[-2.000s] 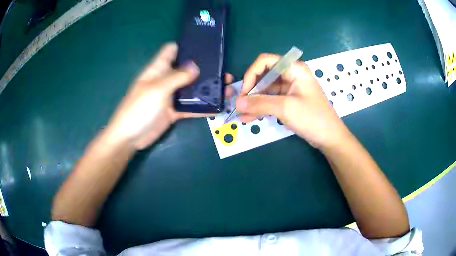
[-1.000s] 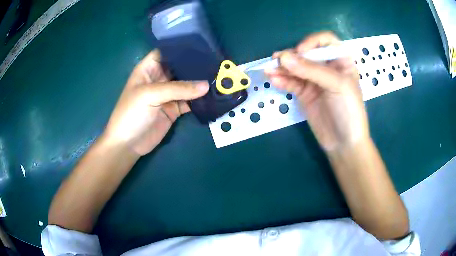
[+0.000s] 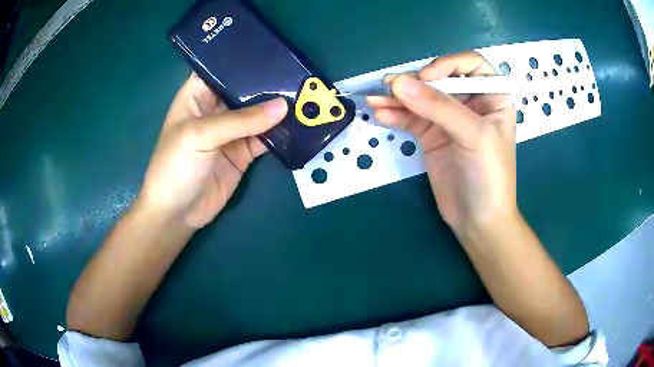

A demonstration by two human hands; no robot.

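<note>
My left hand (image 3: 208, 150) holds a glossy black phone (image 3: 247, 61), back cover up and tilted, thumb on its edge. The white logo end points to the upper left. A yellow camera sticker (image 3: 303, 117) with one large and two small holes lies at the phone's lower right end, over the camera area. Whether it is fully stuck down I cannot tell. My right hand (image 3: 466, 136) holds tweezers (image 3: 466, 85) like a pen, their tip at the sticker's right edge. The white sticker sheet (image 3: 333, 188) lies under the phone end and right hand; no yellow shows on its visible part.
A curved speckled strip (image 3: 44, 44) runs along the upper left. A white stack (image 3: 643, 18) with some yellow is cut off at the upper right. Tiny white bits lie on the green table (image 3: 344, 251) at the left. A small red thing (image 3: 645, 356) shows at the bottom right corner.
The yellow sticker has left the sheet and is now on the phone end. The phone has turned, its logo end swinging left. My right hand has moved right and up with the tweezers.
</note>
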